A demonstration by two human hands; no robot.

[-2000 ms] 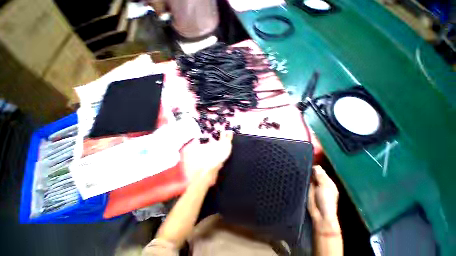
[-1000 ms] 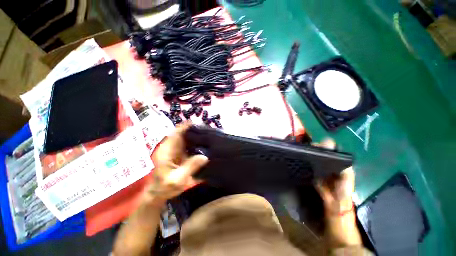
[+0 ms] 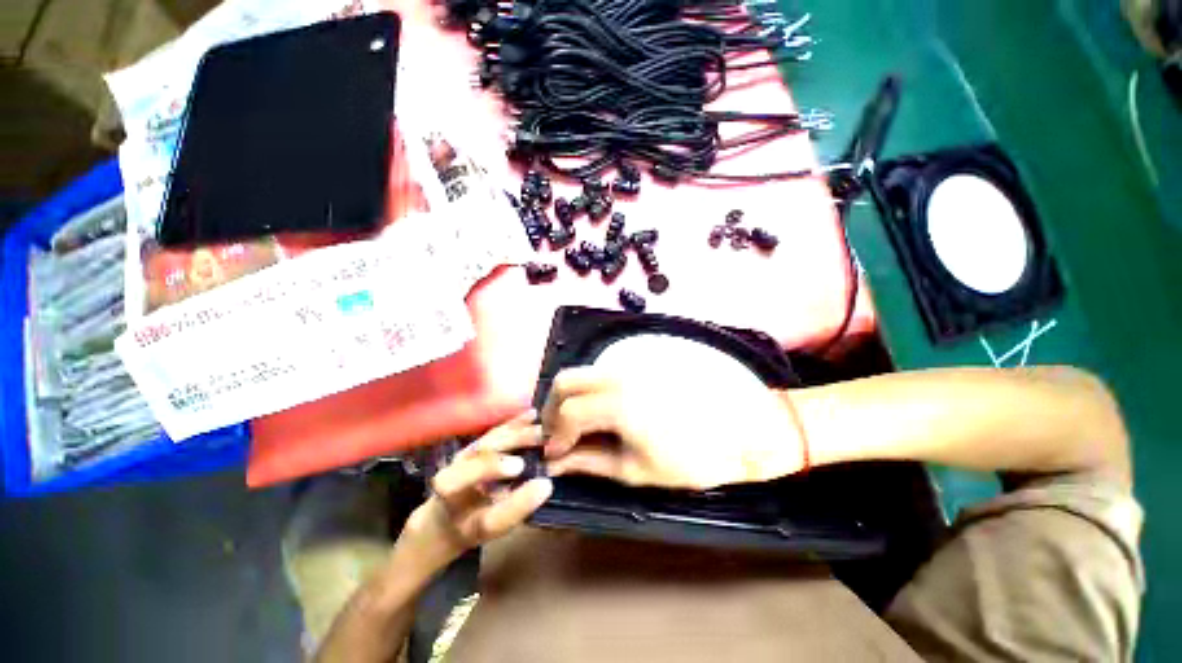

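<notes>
A black square base housing (image 3: 830,525) with a white round disc lies tilted at the front edge of the pink-red mat, over the lap, open side up. My left hand (image 3: 486,486) grips its left edge with the fingertips. My right hand (image 3: 674,415) reaches across the disc, its fingertips close together at the same left edge beside my left fingers. Whether the right fingertips hold a small piece is hidden. Small black fittings (image 3: 609,246) lie scattered on the mat just beyond the housing. Looped black power cords (image 3: 609,78) are heaped behind them.
A flat black panel (image 3: 285,130) lies on newspaper (image 3: 311,337) at the left. A blue crate (image 3: 16,324) of wrapped packets stands further left. On the green bench (image 3: 1076,117) are another base housing with white disc (image 3: 979,240), white strands (image 3: 1018,345) and a black cylindrical screwdriver (image 3: 878,119).
The held part has been turned from its perforated outer face to its open side with the white disc. My right hand has moved from its right side across to the left edge.
</notes>
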